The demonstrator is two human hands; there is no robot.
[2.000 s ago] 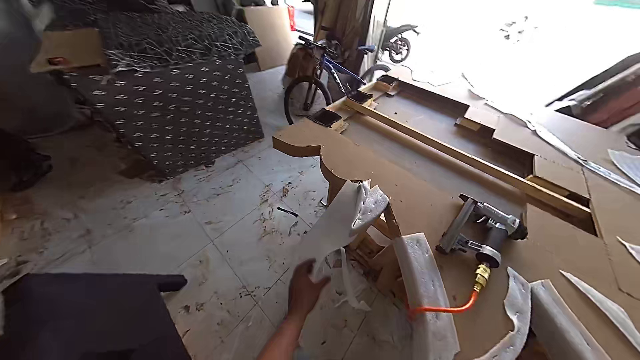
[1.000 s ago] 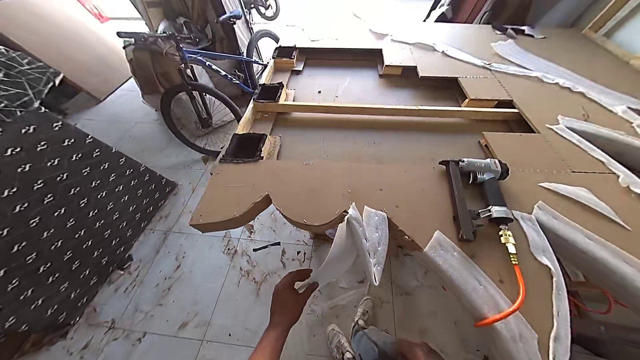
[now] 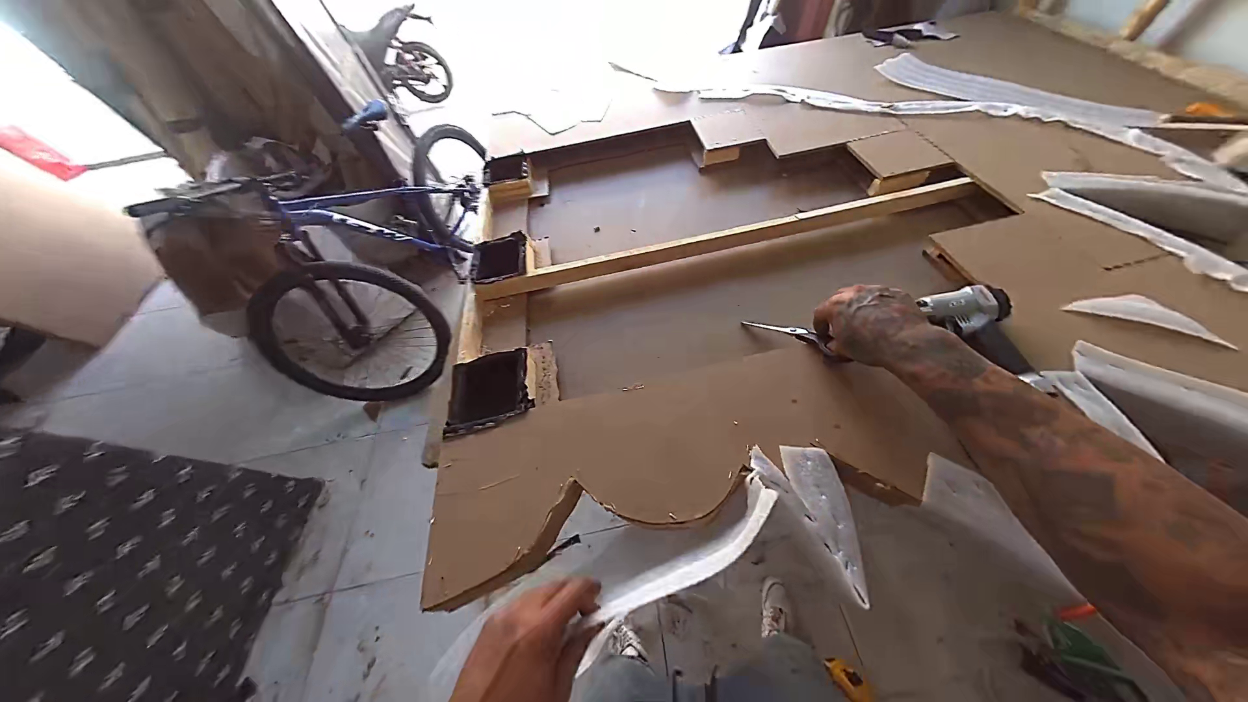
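My left hand (image 3: 534, 639), low in the view, pinches the edge of a white foam strip (image 3: 717, 561). The strip hangs from the scalloped edge of a brown board panel (image 3: 624, 439). My right hand (image 3: 863, 327) is closed around the handles of metal scissors (image 3: 780, 330), whose blades point left over the recess in the panel. Just beyond that hand lies a pneumatic stapler (image 3: 965, 307), partly hidden by my right hand and forearm. Another foam piece (image 3: 827, 497) hangs beside the strip, right of the curved notch.
A wooden batten (image 3: 741, 239) crosses the recess. At the left stand a blue bicycle (image 3: 361, 224) and a dark patterned fabric-covered piece (image 3: 136, 575). More foam strips (image 3: 1024, 93) lie across the panel. A yellow-handled tool (image 3: 848, 680) is at the bottom, near my legs.
My right arm has come into view over the panel, with scissors in the hand. My left hand was near the hanging foam and now grips its edge, drawn out leftward.
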